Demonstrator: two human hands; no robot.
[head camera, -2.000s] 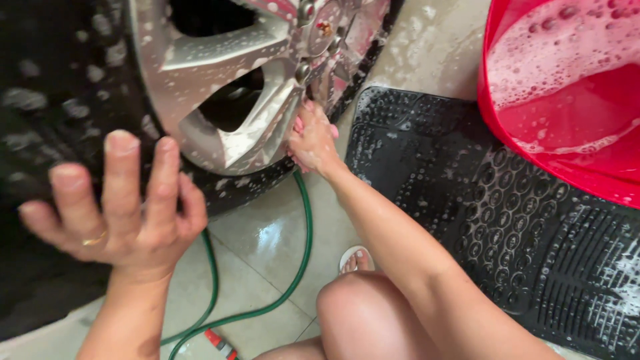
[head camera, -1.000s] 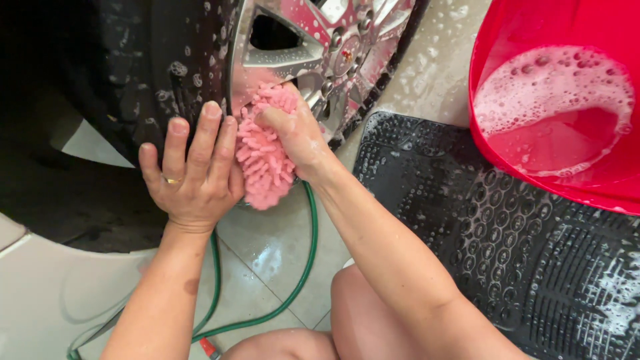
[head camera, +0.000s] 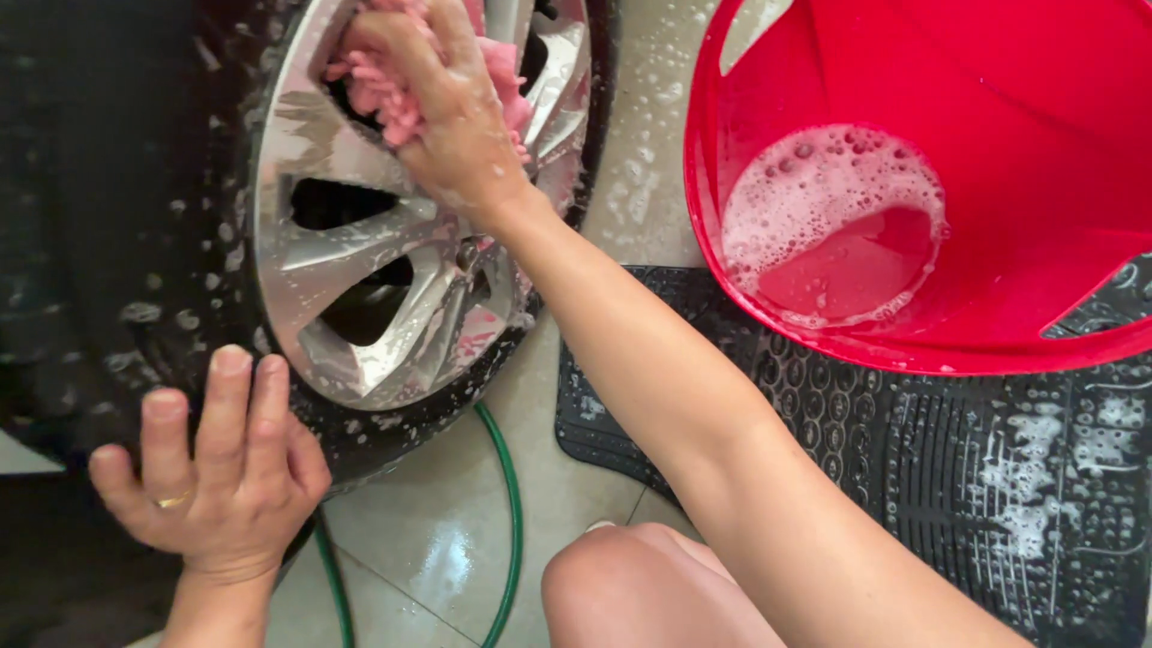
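Note:
A silver alloy wheel rim (head camera: 310, 256) with soap suds on its spokes fills the upper middle of the head view, inside a wet black tire (head camera: 202, 261). My right hand (head camera: 450, 117) grips a pink microfiber chenille wash mitt or cloth (head camera: 382, 94) against the upper part of the rim, partly covering it. Lower left, my left hand (head camera: 220, 468) has its fingers apart, wears a ring, and holds nothing. It is at the lower side of the tire; whether it touches the rubber I cannot tell.
A red plastic tub (head camera: 1008, 180) with foamy water stands at the upper right, by a soapy black rubber car mat (head camera: 837, 432). A green hose (head camera: 513, 522) runs over the tiled floor (head camera: 405, 567) below the tire. My bent knee (head camera: 621, 576) is at the bottom.
My right hand has moved with the pink cloth from the rim's lower edge to its upper part. The left hand, against the tire beside the cloth one second ago, is now farther from it.

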